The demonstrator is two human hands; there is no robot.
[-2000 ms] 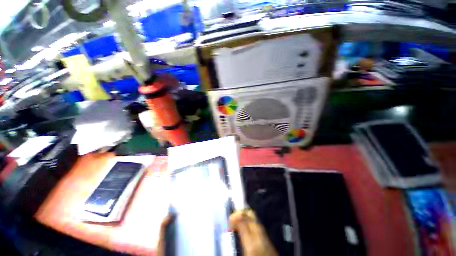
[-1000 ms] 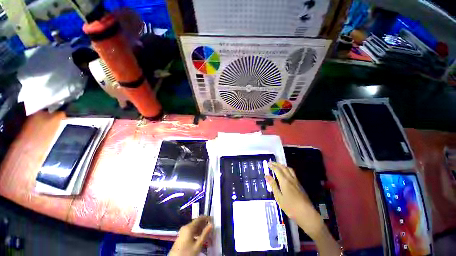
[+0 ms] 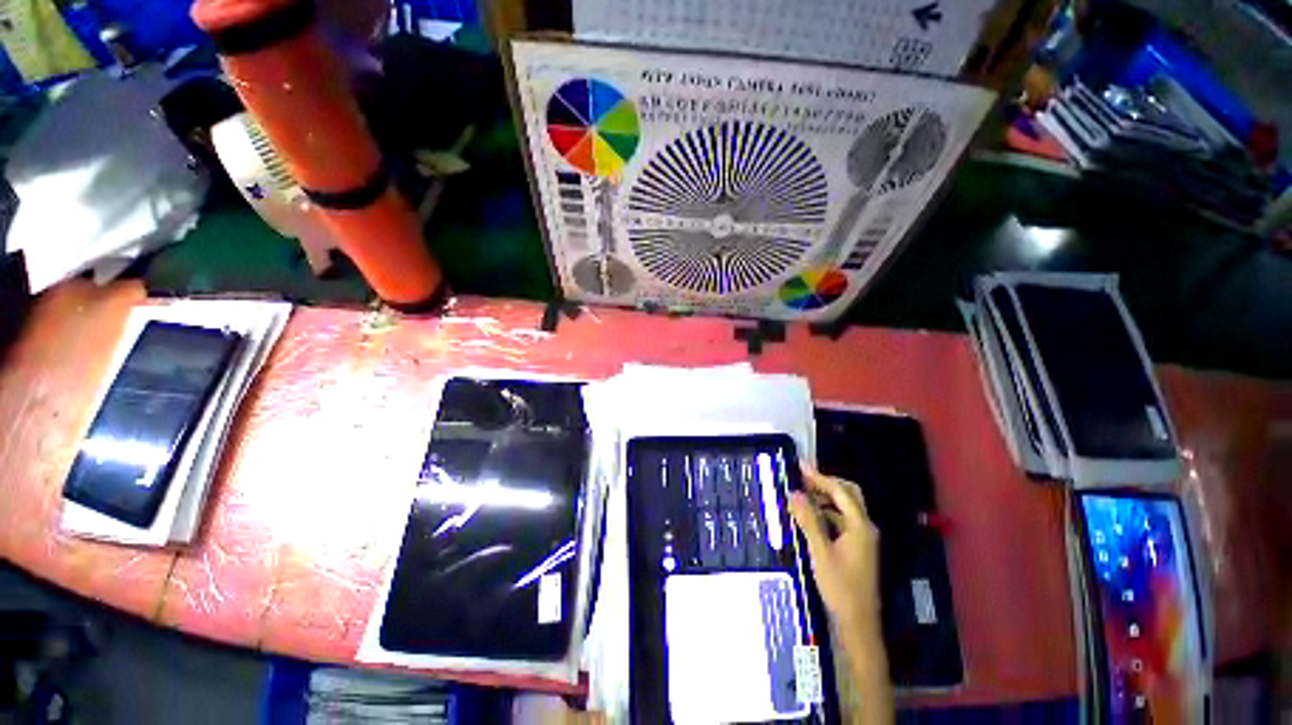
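A lit tablet (image 3: 716, 545), part black and part white, lies on white sheets (image 3: 694, 390) in front of me, below the upright camera test chart (image 3: 730, 184). My right hand (image 3: 846, 574) is at the tablet's right edge, thumb and finger near its upper right part; whether it grips the edge is unclear. Of my left hand, only a small skin-coloured part (image 3: 560, 711) shows at the bottom edge, too cut off to read. A glossy black tablet (image 3: 489, 531) with a white label lies to the left. Another dark tablet (image 3: 893, 538) lies to the right, partly behind my right hand.
A dark tablet (image 3: 153, 418) on white sheets lies far left. Tablets and sheets are stacked at right (image 3: 1084, 368), above a colourful lit tablet (image 3: 1145, 595). An orange banded post (image 3: 333, 170) stands back left. A blue crate (image 3: 291, 697) is at the bench's front edge.
My left hand has moved down, almost out of view. My right hand has moved from over the screen to the tablet's right edge, its fingers more bent. The view has shifted slightly.
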